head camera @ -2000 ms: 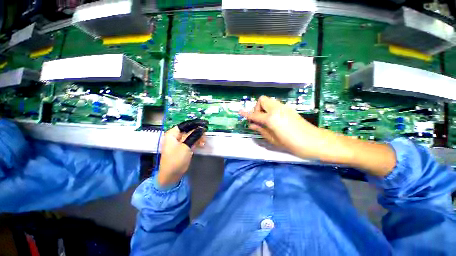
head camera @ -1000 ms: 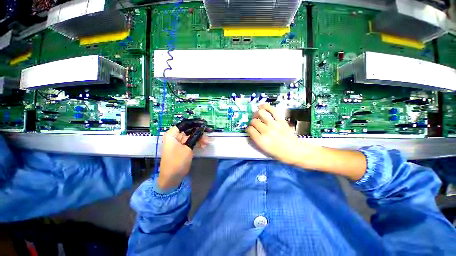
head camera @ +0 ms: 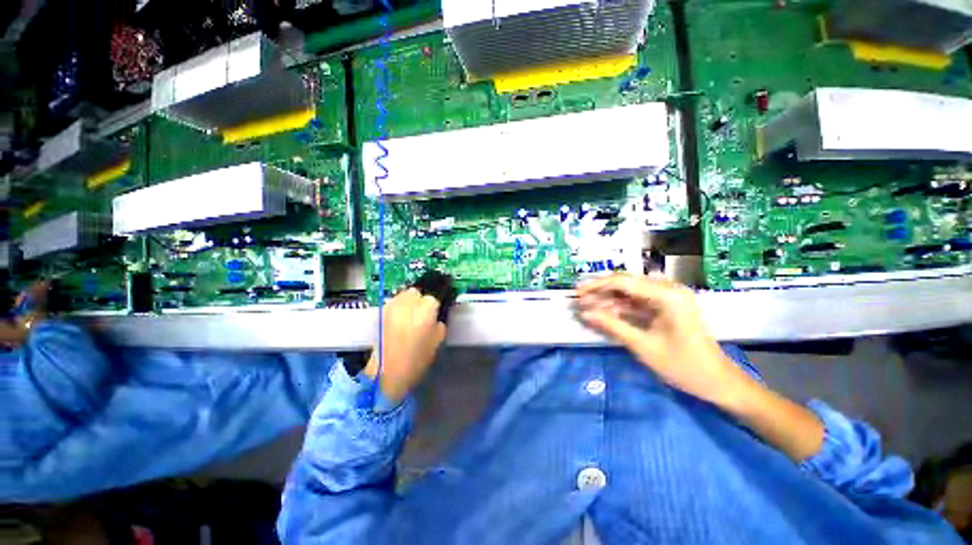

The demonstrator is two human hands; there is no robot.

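A green circuit board (head camera: 469, 256) lies in front of me, with a long white-silver heatsink (head camera: 522, 152) across its middle. My left hand (head camera: 414, 330), with black finger cots (head camera: 437, 292), is closed at the board's front edge, left of centre. Whether it holds parts is hidden. My right hand (head camera: 655, 325) is over the metal rail near the board's right front corner, fingers curled and blurred. I cannot tell whether something is between its fingertips. A thin blue coiled cord (head camera: 382, 128) hangs down past my left hand.
Similar boards lie left and right (head camera: 853, 218). Tall finned heatsinks (head camera: 554, 37) with yellow strips (head camera: 565, 72) stand at the far side. The metal rail (head camera: 512, 321) runs along the front. Another worker's sleeve (head camera: 203, 399) is at left. Bins with red parts (head camera: 134, 53) are at the upper left.
My right hand has drawn back from the board to the rail and moved right. My left hand has turned, its fingers closing together. The view has tilted and shows more at the left.
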